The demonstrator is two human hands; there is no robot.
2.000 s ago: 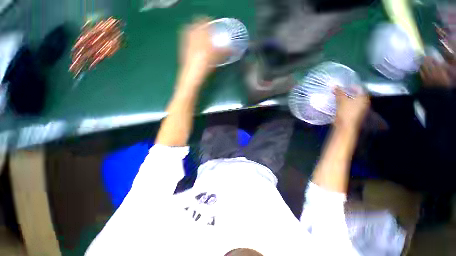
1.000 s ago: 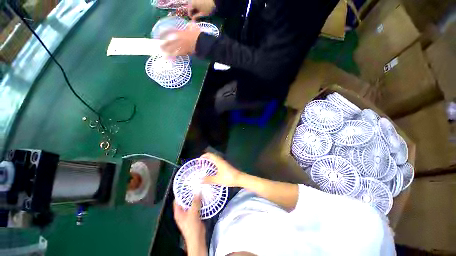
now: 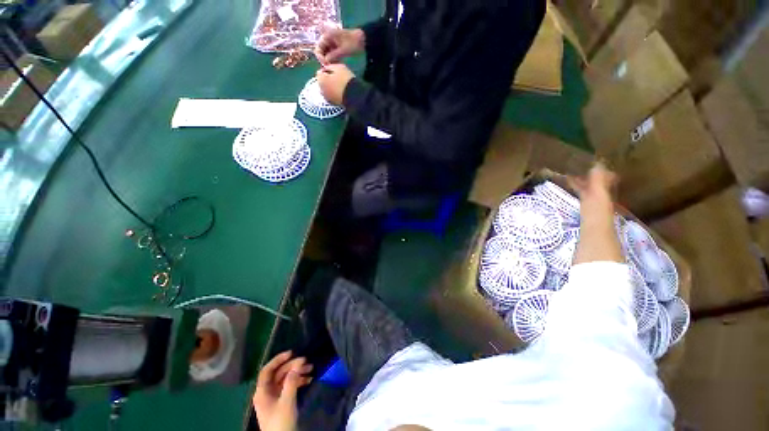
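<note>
White fan grilles (image 3: 512,268) lie heaped and overlapping in an open brown carton (image 3: 479,244) at the right. My right arm reaches over the heap, and my right hand (image 3: 597,183) is at the carton's far side, small and blurred; whether it holds anything cannot be told. My left hand (image 3: 282,383) is at the bench's front edge at lower left, empty, with fingers apart and slightly curled. The bench press (image 3: 105,349) stands at lower left, beside a fixture with a reddish centre in a white surround (image 3: 211,345).
Another person (image 3: 447,93) in dark clothes sits at the green bench (image 3: 244,219), hands at a white grille. Near them are overlapping grilles (image 3: 272,147), a pale strip (image 3: 228,114) and a bag of coppery rings (image 3: 295,25). A black cable (image 3: 101,168) loops by small rings.
The grille that both my hands held is no longer in view between them. My right hand has moved right to the carton; my left hand has lowered. The other person's hands have moved off the pale strip.
</note>
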